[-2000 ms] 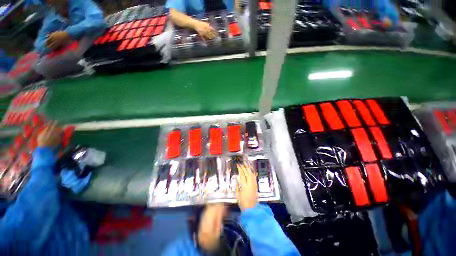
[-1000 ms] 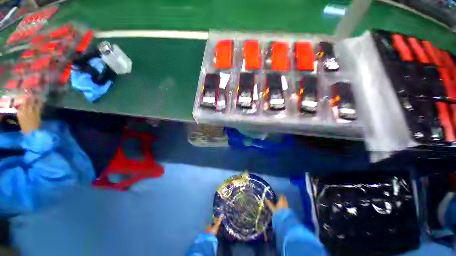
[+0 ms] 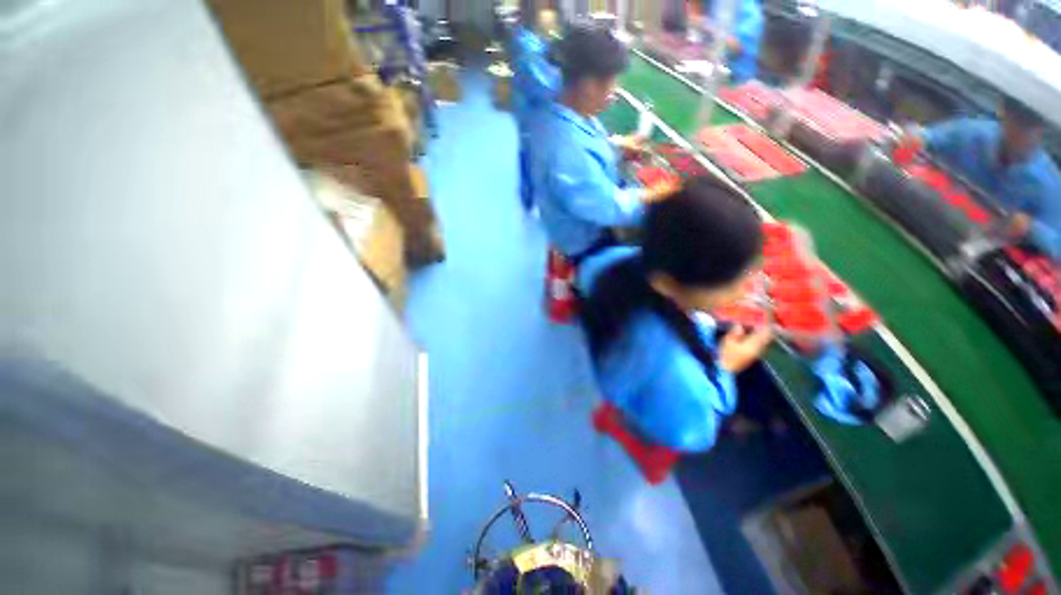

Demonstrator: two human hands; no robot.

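A blurred round stool-like object [image 3: 533,546] with a metal ring and a dark and yellowish middle is at the bottom edge, partly cut off. Neither of my hands can be made out in the picture. The corner of a tray with red phones [image 3: 1012,572] shows at the bottom right on the green bench. A blue cloth-like item [image 3: 840,386] and a small clear and grey object [image 3: 903,416] lie on the bench further up.
A large pale grey surface [image 3: 221,256] fills the left side. Cardboard boxes [image 3: 349,128] stand behind it. Two people in blue smocks [image 3: 669,372] sit along the bench, one on a red stool [image 3: 634,445]. Blue floor [image 3: 489,314] runs between. An open box [image 3: 814,540] is under the bench.
The view has swung left, from the tray and bench to the aisle. My hands were at the round object one second ago and have gone from sight.
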